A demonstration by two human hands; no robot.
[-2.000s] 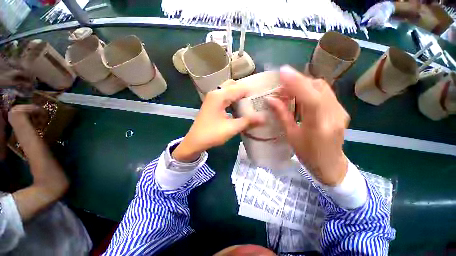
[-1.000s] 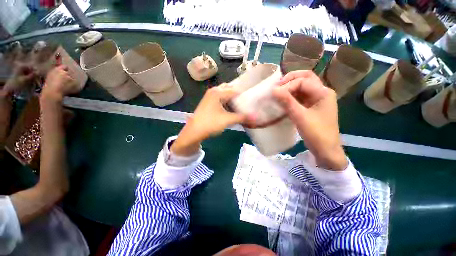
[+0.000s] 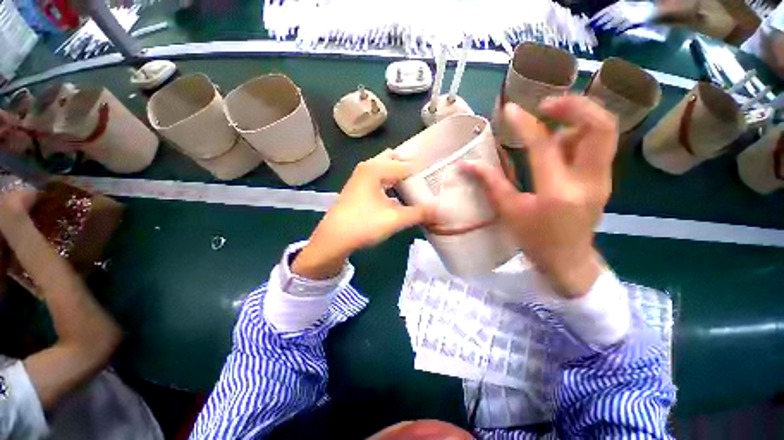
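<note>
A beige cup-shaped housing [image 3: 464, 185] with a brown strap around it is tilted in front of me, its open top facing up and away. A small printed label [image 3: 440, 178] shows near its rim. My left hand [image 3: 365, 210] grips the housing's left side, thumb on the front. My right hand [image 3: 559, 189] is blurred at the housing's right side, thumb near its front and fingers raised and apart. I see nothing clearly in it. Printed label sheets [image 3: 456, 331] lie below the housing, partly under my right sleeve.
Other housings [image 3: 277, 129] stand on the green belt to left and right. Small cream bases [image 3: 359, 114] stand behind. White sticks [image 3: 421, 24] lie on the far side. A pale strip [image 3: 688, 230] crosses the surface. A neighbour's arm [image 3: 64, 314] and a brown box [image 3: 82, 223] are at left.
My right fingers have lifted off the housing's rim and spread. The printed label near the rim is uncovered. The housings on the belt have shifted slightly right.
</note>
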